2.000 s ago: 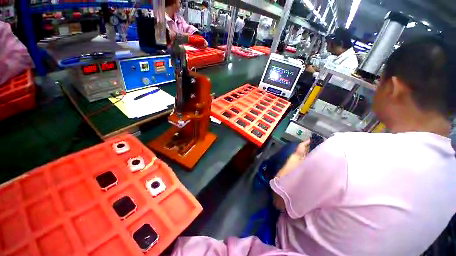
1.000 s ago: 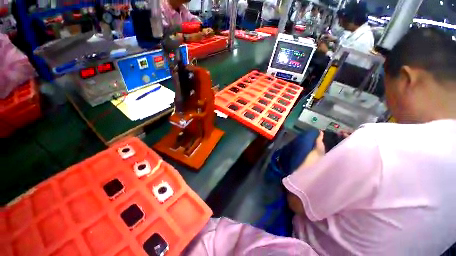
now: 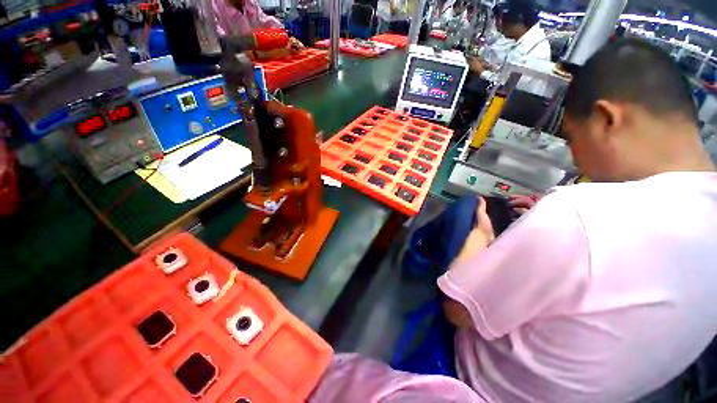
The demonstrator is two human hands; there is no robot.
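Observation:
No hand of mine is in view; only a pink sleeve point(image 3: 393, 383) shows at the bottom edge. The near red-orange turnover tray point(image 3: 118, 303) lies at the lower left. Three smartwatch units lie back up in its pockets, one of them point(image 3: 244, 324) nearest the right side. Two dark units lie screen up, one point(image 3: 156, 328) behind the other point(image 3: 195, 372). A further dark piece is cut off by the bottom edge. Several pockets on the left are empty. A pale strip point(image 3: 227, 285) lies beside a back-up unit.
Behind the tray stands an orange-brown press fixture point(image 3: 287, 165). A power supply point(image 3: 110, 142), blue instrument point(image 3: 193, 110) and pen point(image 3: 200, 151) on paper point(image 3: 206, 175) are at the left. A second tray point(image 3: 389, 157) and monitor point(image 3: 431, 85) stand beyond. A person point(image 3: 597, 275) sits at the right.
The view has shifted, so the near tray sits lower and the nearest screen-up unit is mostly out of frame. The units keep their pockets.

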